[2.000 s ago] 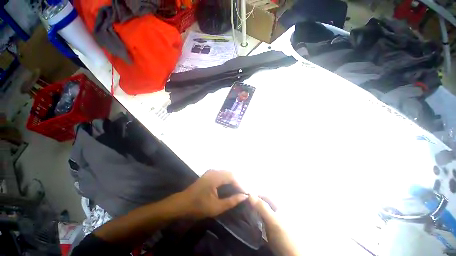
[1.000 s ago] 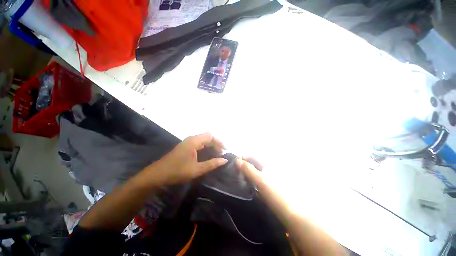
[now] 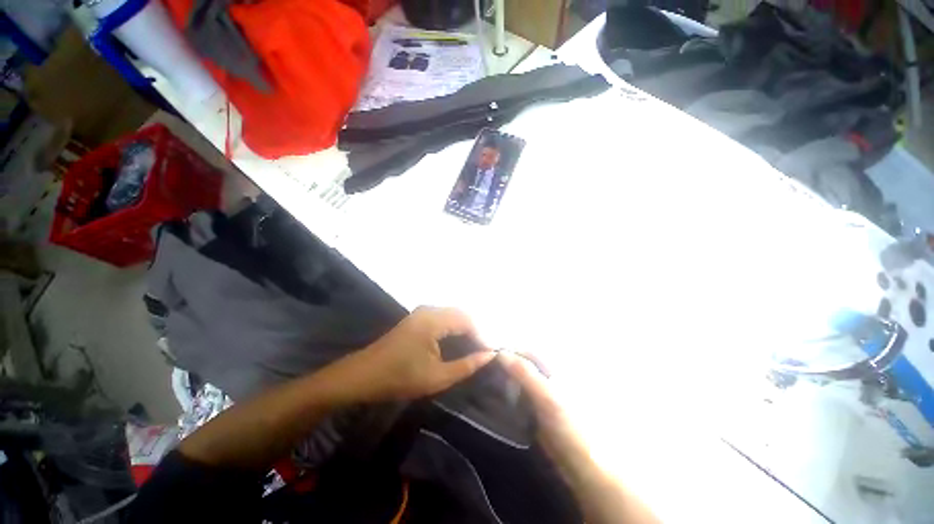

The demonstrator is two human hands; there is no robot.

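Note:
The grey and black garment point(image 3: 492, 409) lies over the table's front edge and my lap, with pale seam lines. My left hand point(image 3: 435, 353) pinches its upper edge between thumb and fingers. My right hand point(image 3: 527, 374) pinches the same edge, its fingertips touching or almost touching those of my left hand. Lamp glare washes out part of my right hand and the table beside it. More grey and black cloth point(image 3: 236, 297) hangs off the table edge at the left.
A lit smartphone point(image 3: 485, 176) and dark grey strips point(image 3: 440, 121) lie beyond my hands. An orange-red bag or cloth point(image 3: 297, 77), printed paper point(image 3: 425, 70) and red basket point(image 3: 133, 200) are at left. A dark garment pile point(image 3: 758, 92) is at far right. The sewing machine point(image 3: 871, 358) stands right.
The camera view shifted and then shifted back. Both hands remain pinching the garment's edge, with only small finger movements; the garment between them lies slightly differently.

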